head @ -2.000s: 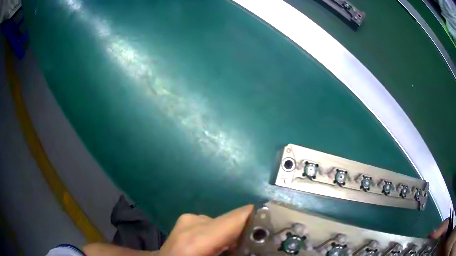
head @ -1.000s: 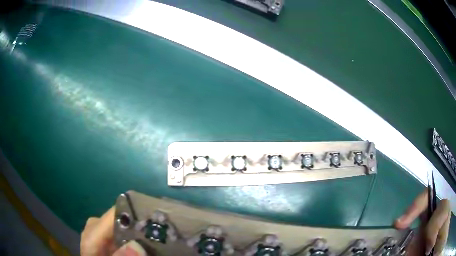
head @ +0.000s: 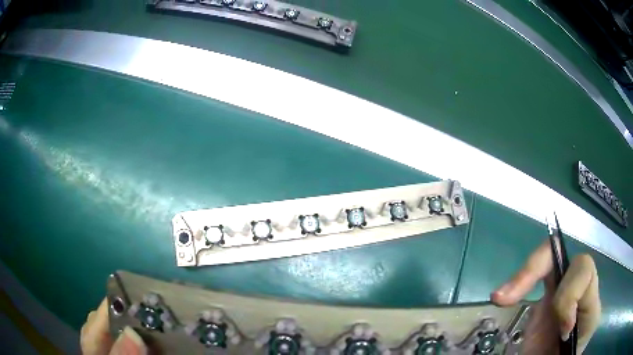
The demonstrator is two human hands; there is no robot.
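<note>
A long metal carrier bar [head: 291, 312] with several seated components is held up at the bottom of the view, partly cut off by the lower edge. My left hand [head: 104, 336] grips its left end, with the thumb on the front face. My right hand [head: 572, 298] is at its right end, with a finger on the top edge, and also holds dark tweezers [head: 559, 267] pointing up. A second carrier bar [head: 319, 239] lies on the green bench surface just beyond, with seated components along it. The palm of my right hand is partly hidden.
A silver rail [head: 333, 114] runs diagonally between the green bench [head: 159, 149] and the darker green conveyor belt [head: 430, 76]. Another carrier bar [head: 277, 22] lies on the belt at the top, and one more [head: 602, 195] at the right. Dark equipment stands at the upper right.
The view has swung right, so both near bars appear further left. The held bar appears more fully, and both hands stay at its ends. The tweezers remain in my right hand.
</note>
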